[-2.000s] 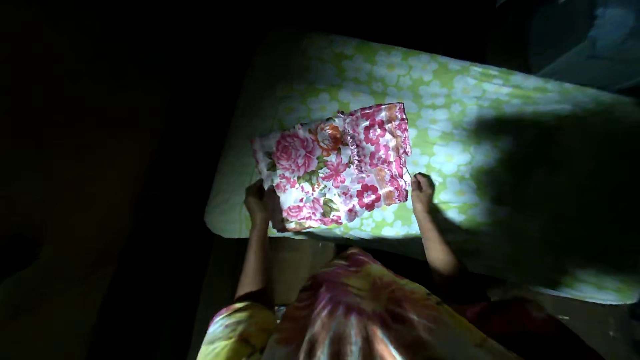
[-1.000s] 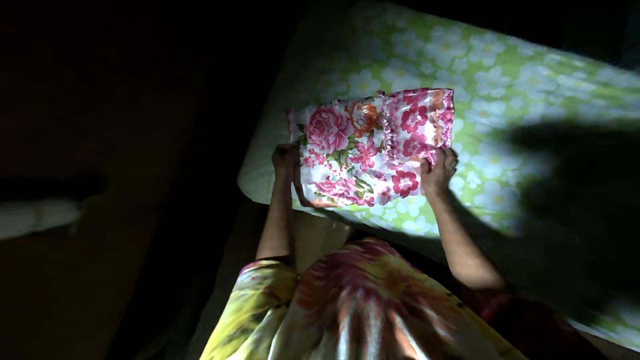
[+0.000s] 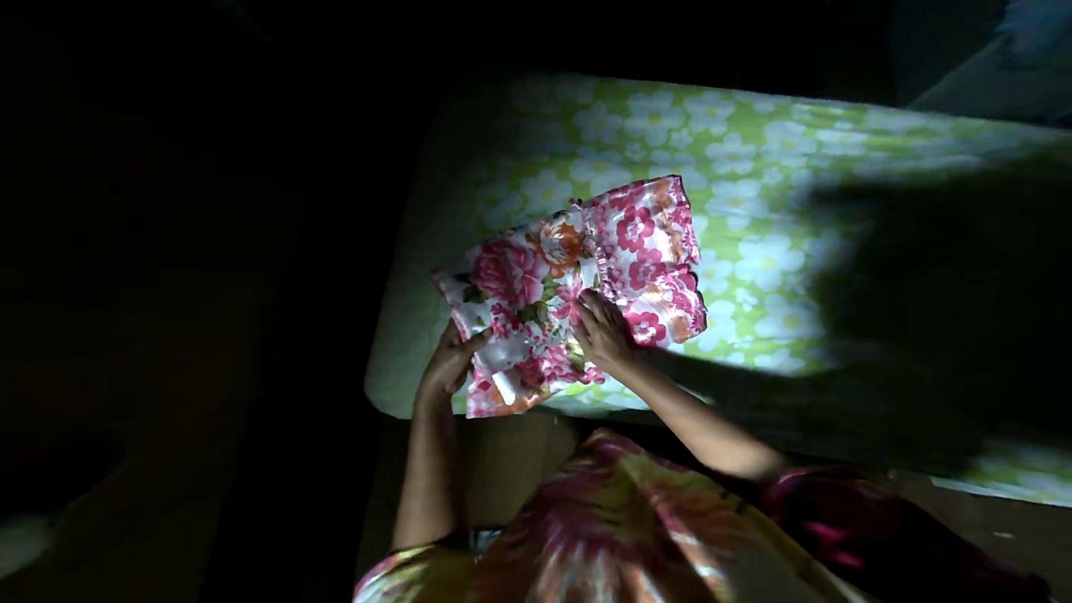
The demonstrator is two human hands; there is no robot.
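Note:
A white, pink and orange floral cloth garment with ruffled trim lies on a bed or table covered in a green cloth with white flowers. Its left edge is between the thumb and fingers of my left hand. Near the garment's middle, my right hand rests on top with its fingers spread a little, pressing the fabric. The lower left corner of the garment is turned and shows a small white patch. My left fingertips are partly hidden by the cloth.
The near edge of the green covered surface runs just in front of my body. A dark shadow falls over its right side. Most of the left is too dark to make out, and a bluish thing stands at the far right.
My right hand has moved from the garment's right edge onto its middle. The lower left part of the cloth has shifted and its ruffled right end is fanned out.

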